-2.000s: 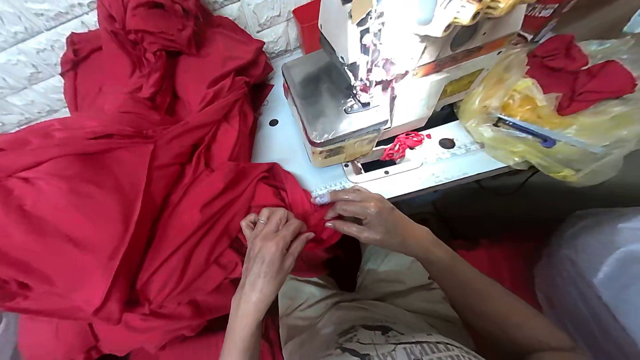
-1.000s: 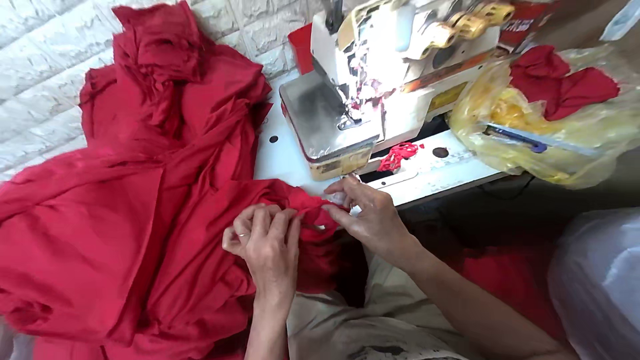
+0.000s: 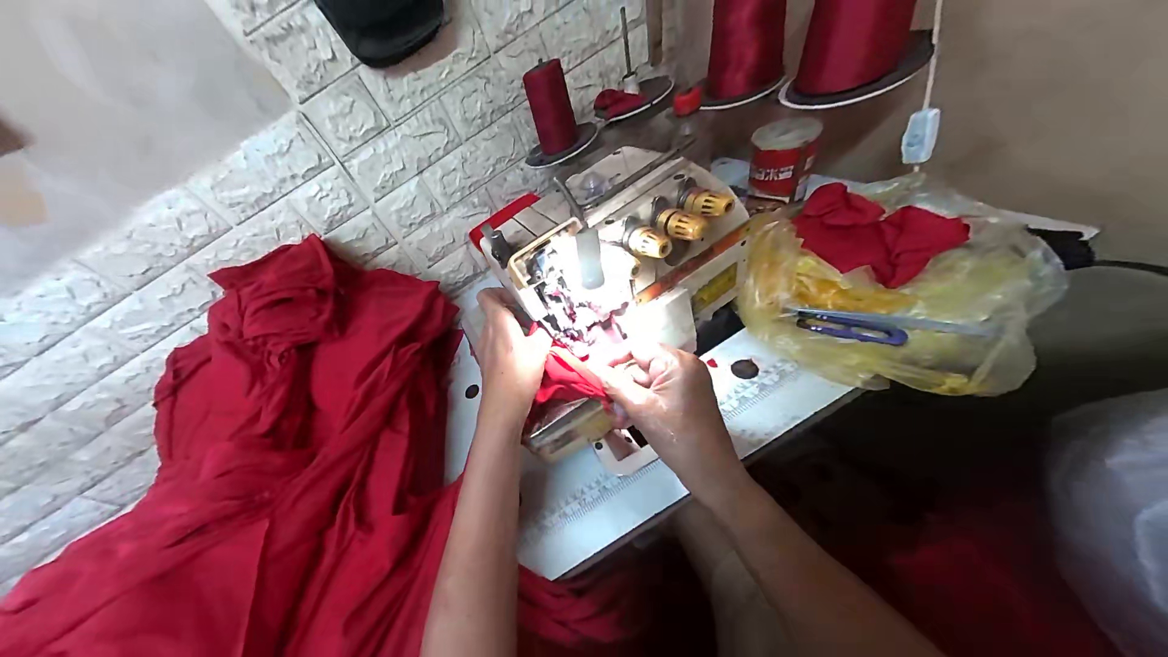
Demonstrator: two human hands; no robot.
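Note:
An overlock sewing machine (image 3: 675,228) with several yellow tension dials stands on the white table, its needle area brightly lit. Red fabric (image 3: 568,376) lies on the machine's work plate just in front of the needle area. My left hand (image 3: 511,351) holds the fabric's left side, partly behind the machine's front edge. On the right, my right hand (image 3: 662,392) pinches the same fabric between thumb and fingers, close to the presser foot, which glare hides. A large heap of red cloth (image 3: 338,438) spreads to the left of my left forearm.
At the right a yellow plastic bag (image 3: 985,338) holds red scraps, with purple-handled thread snips (image 3: 849,328) on it. Behind the machine stand a red can (image 3: 783,162) and dark red thread cones (image 3: 552,108). A brick-patterned wall (image 3: 392,137) borders the left and back.
Both hands have moved from the table's front edge up to the machine's needle area, with red fabric between them. The view has tilted up, showing the thread cones.

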